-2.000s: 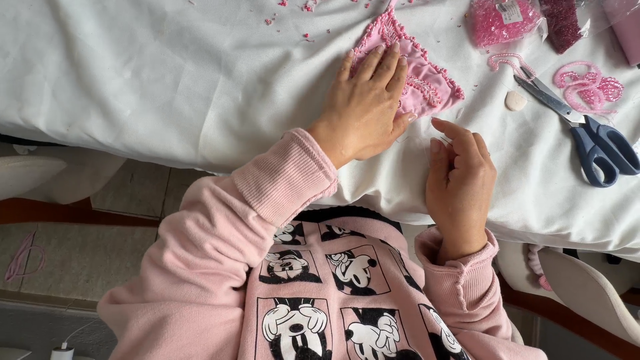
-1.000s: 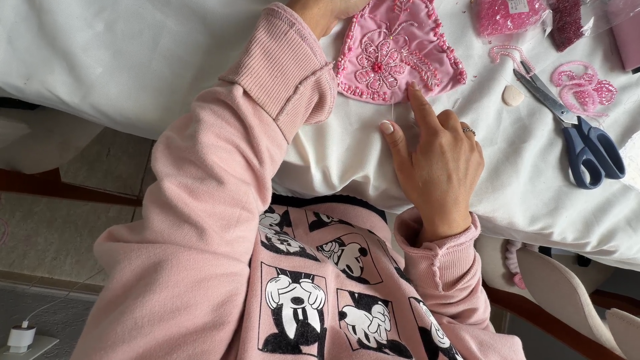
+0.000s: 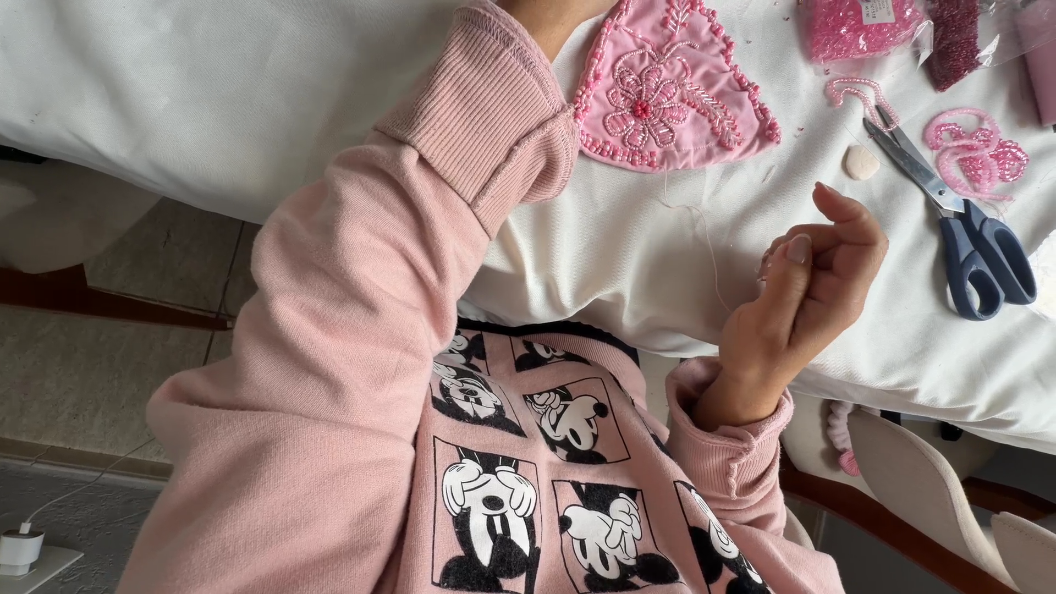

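A pink fabric piece (image 3: 672, 95) with a beaded flower and beaded edges lies on the white cloth at top centre. Beside its upper left edge, my left hand (image 3: 561, 16) is cut off by the frame; only its wrist and back part show, and its fingers are out of sight. My right hand (image 3: 813, 272) is raised at the right near the cloth's front edge, palm side up, with several fingers curled and the forefinger raised. A thin thread (image 3: 705, 227) runs from the fabric's lower edge down to my right hand; whether the fingers grip it is hidden.
Scissors with dark blue handles (image 3: 973, 247) lie at right, their blades by a short bead strand (image 3: 862, 91). A pale round disc (image 3: 860, 162), a looped beaded piece (image 3: 973, 153) and bags of pink beads (image 3: 862, 29) are nearby. Chair backs (image 3: 916, 487) stand below the table edge.
My left hand has moved off the fabric to the top edge, uncovering the beaded flower. My right hand has left the fabric's lower edge, moved right and turned palm up.
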